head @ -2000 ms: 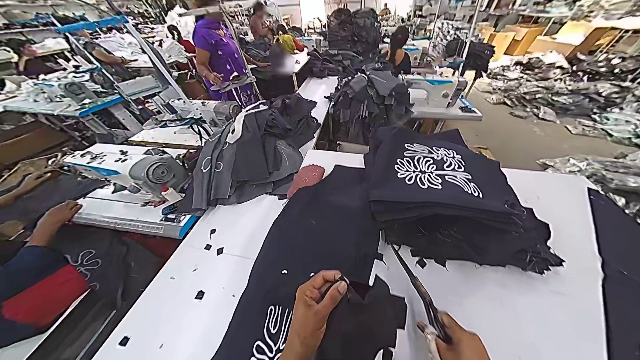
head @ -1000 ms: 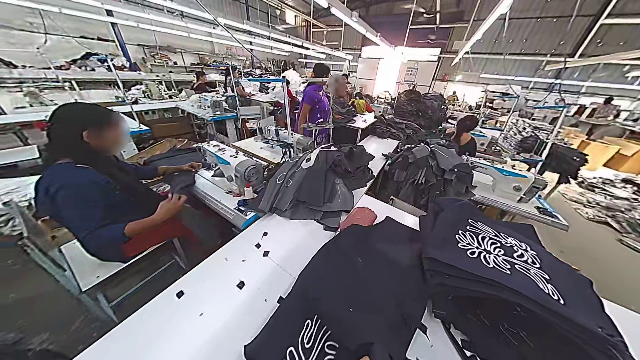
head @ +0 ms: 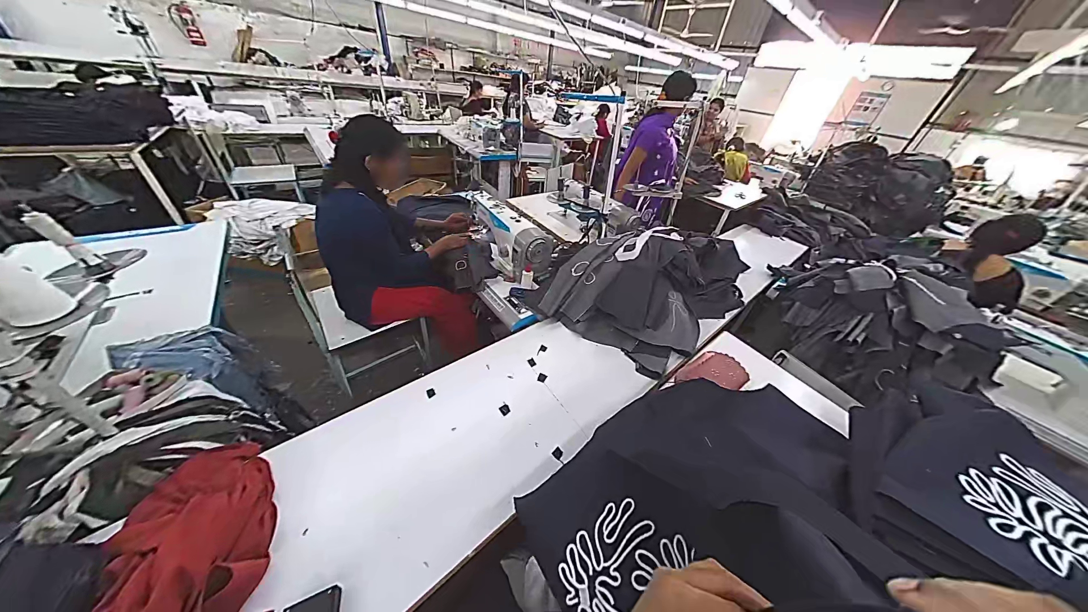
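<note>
At the bottom edge, my left hand [head: 699, 586] has its fingers bent on a dark navy fabric piece [head: 646, 501] with white looped cord embroidery. To its right, my right hand [head: 977, 595] lies at the edge of dark cloth, cut off by the frame; whether it holds anything is hidden. On the right rests a pile of dark panels [head: 918, 493] with the same white pattern. No scissors show now. Small dark fabric scraps [head: 504, 410] lie scattered on the white table [head: 382, 484], and a pink cloth item [head: 714, 371] sits behind the navy piece.
Grey and black cut pieces [head: 646, 289] are heaped farther up the table. A co-worker sits at a sewing machine [head: 514, 238] beyond the table's left edge. Red cloth [head: 200, 527] lies at lower left, near a phone [head: 314, 600]. More dark garment pieces [head: 884, 314] are heaped at right.
The view has swung left. Two seconds ago my right hand held dark scissors beside the panel pile and my left hand held the cloth; the scissors are now out of sight.
</note>
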